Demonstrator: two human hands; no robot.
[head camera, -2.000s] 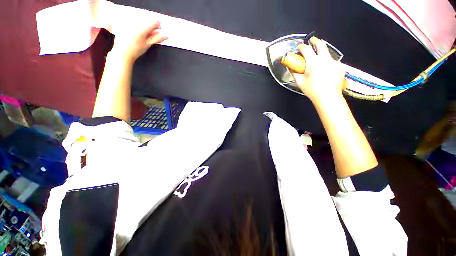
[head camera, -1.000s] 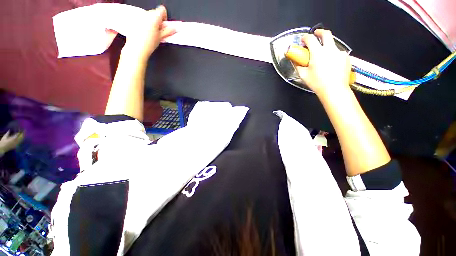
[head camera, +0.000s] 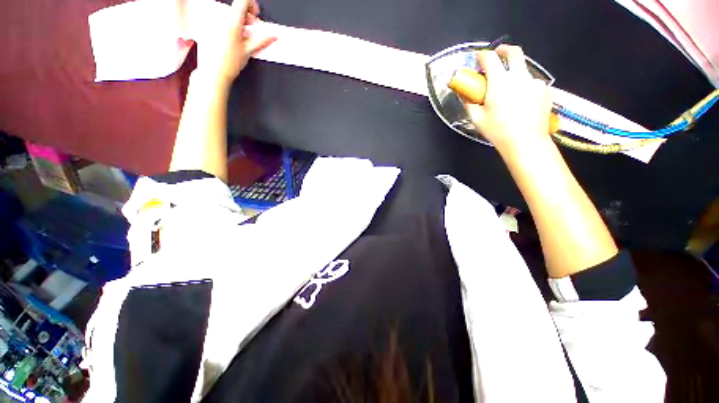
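Note:
A long pale pink fabric strip (head camera: 339, 59) lies across the black table. Its left end is bent over on the maroon surface, and its right end shows beyond the iron. My left hand (head camera: 225, 39) is on the strip near its left end, pinching it between thumb and fingers; the top frame edge cuts close to the fingertips. My right hand (head camera: 508, 98) grips the orange-yellow handle of the steam iron (head camera: 451, 98). The iron's silver plate sits on the strip, pointed end up and away, and hides the fabric under it.
Blue and yellow lines (head camera: 623, 134) run from the iron to the right edge. Pink layered fabric (head camera: 686, 27) lies at the top right. The maroon surface (head camera: 47, 86) is at left. A blue lattice basket (head camera: 264, 189) shows below the table edge. Blue items and clutter lie at lower left.
The strip's right end has slid further out to the right past the iron. My left hand and the strip's left end sit further right than two seconds ago. My right hand still holds the iron.

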